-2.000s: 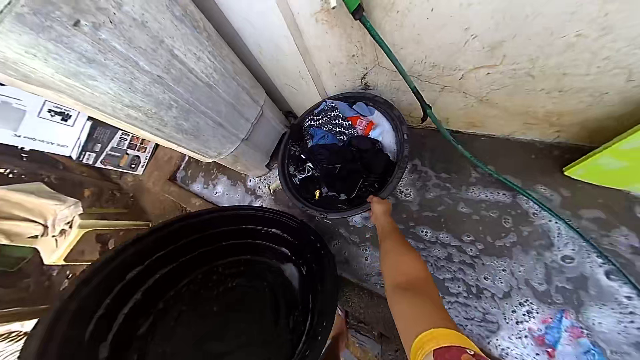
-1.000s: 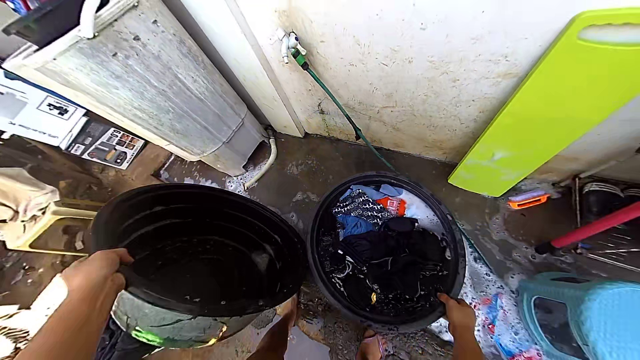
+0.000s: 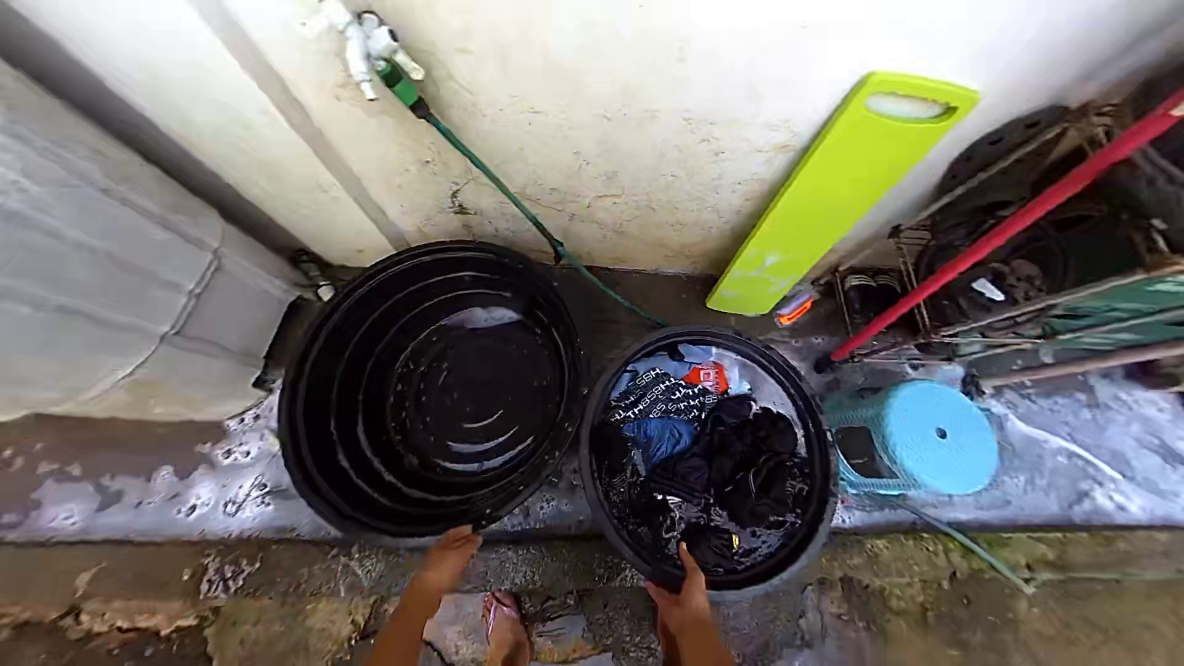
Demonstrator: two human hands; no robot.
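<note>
A large black plastic tub (image 3: 324, 388) stands on the wet concrete near the wall, with a little water at its bottom. My left hand (image 3: 451, 558) is at its near rim; whether the fingers grip it is unclear. To its right stands a smaller black basin (image 3: 818, 435) with wet clothes (image 3: 712, 453) in soapy water, mostly dark, with some blue and an orange-red piece. My right hand (image 3: 683, 597) grips the near rim of this basin, thumb on the inner side. The two vessels stand close side by side.
A green hose (image 3: 499, 185) runs from a wall tap (image 3: 365, 46) down behind the vessels. A lime-green board (image 3: 823, 203) leans on the wall. A light-blue stool (image 3: 942, 437), a red pole (image 3: 1008, 227) and a metal rack stand at right. A grey container (image 3: 111, 277) is at left.
The large tub, beside the grey container and held by my left hand a second ago, now stands near the wall. The clothes basin is to its right, as before. The view has shifted.
</note>
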